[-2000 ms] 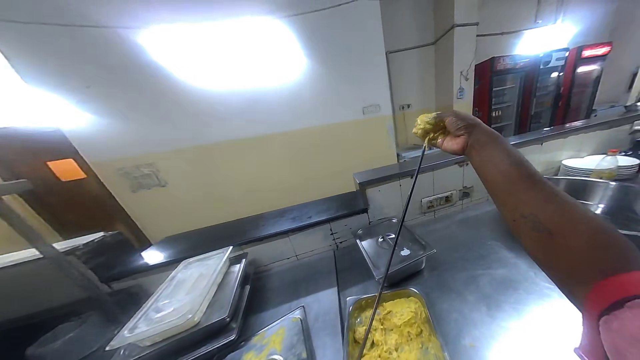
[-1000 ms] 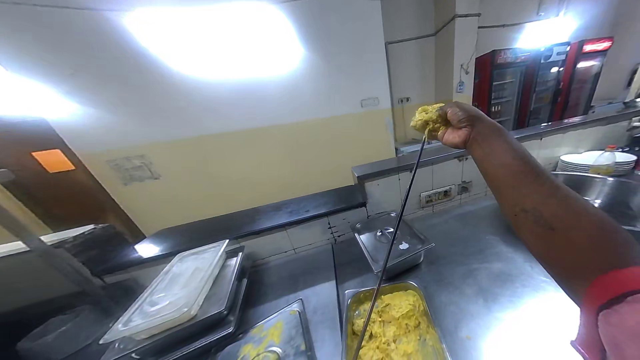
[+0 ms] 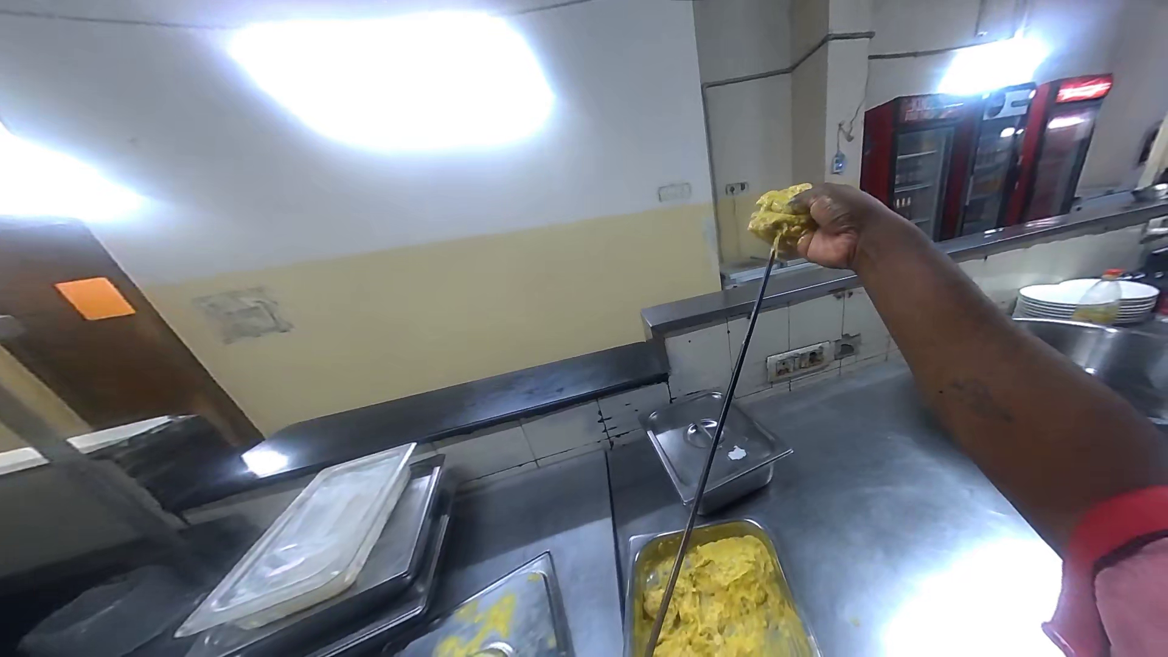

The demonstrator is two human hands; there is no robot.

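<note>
My right hand [image 3: 832,226] is raised at the upper right, its fingers closed on a clump of yellow-coated food pieces [image 3: 781,213]. A long thin metal skewer [image 3: 725,401] slants from just under that clump down to the bottom edge; whether its tip is inside the clump is hard to tell. Below lies a steel pan [image 3: 636,584] filled with the same yellow-coated pieces [image 3: 730,593]. My left hand is out of view, so what holds the skewer's lower end is hidden.
Behind the full pan is a lidded steel pan [image 3: 716,447]. A yellow-smeared steel lid [image 3: 538,602] lies to its left, beside stacked trays with a whitish plastic lid [image 3: 319,529]. A large metal bowl [image 3: 1095,351], stacked plates [image 3: 1049,306] and a bottle [image 3: 1101,297] are at right.
</note>
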